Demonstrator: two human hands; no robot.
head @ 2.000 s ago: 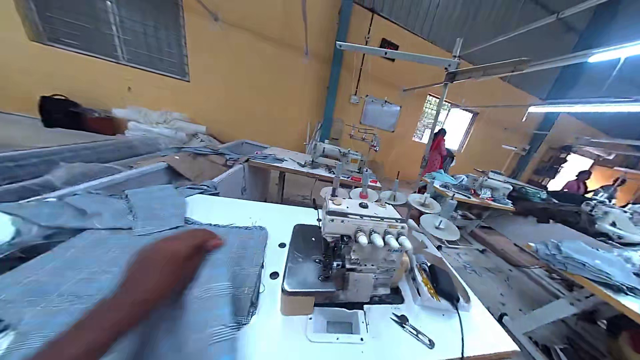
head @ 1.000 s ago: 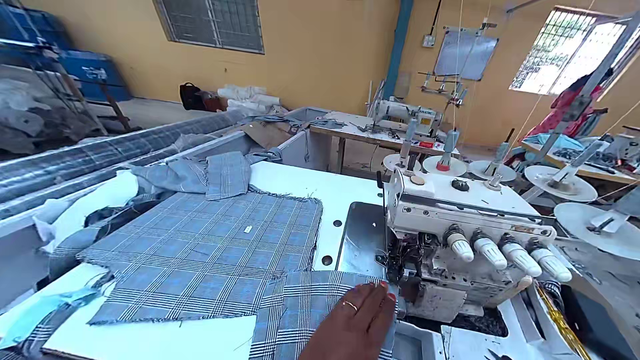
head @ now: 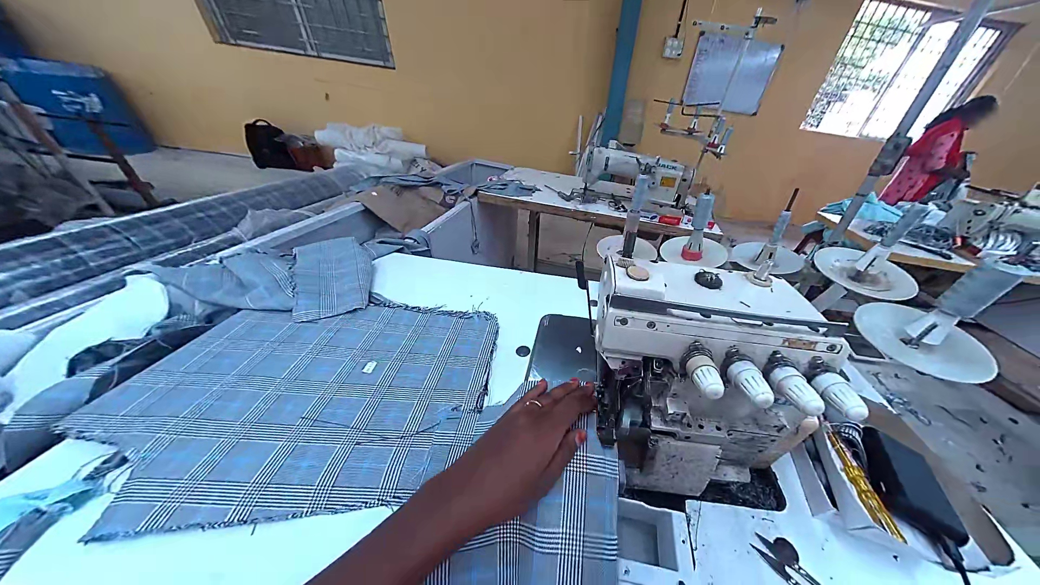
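Observation:
My left hand (head: pixel 540 439), a ring on one finger, lies palm down on a checked grey-blue fabric piece (head: pixel 569 520). Its fingertips rest flat on the cloth beside the needle area of a white overlock sewing machine (head: pixel 715 333), without a visible grip. That piece runs from the machine's metal plate (head: pixel 562 349) down past the bottom edge of the view. Left of it, a larger checked fabric piece (head: pixel 276 406) with frayed edges and a small white tag lies spread on the white table. My right hand is out of view.
Thread snips (head: pixel 784 561) lie at the lower right, near a tray holding a dark phone-like object (head: pixel 910 487). Thread cone stands (head: pixel 926 341) rise behind the machine. Another sewing machine (head: pixel 638 175) stands farther back; a person in red (head: pixel 934 154) is at the right.
My left hand has moved right from above the spread cloth to the overlock machine. The narrower fabric piece now reaches up to the machine's plate. The view has turned left.

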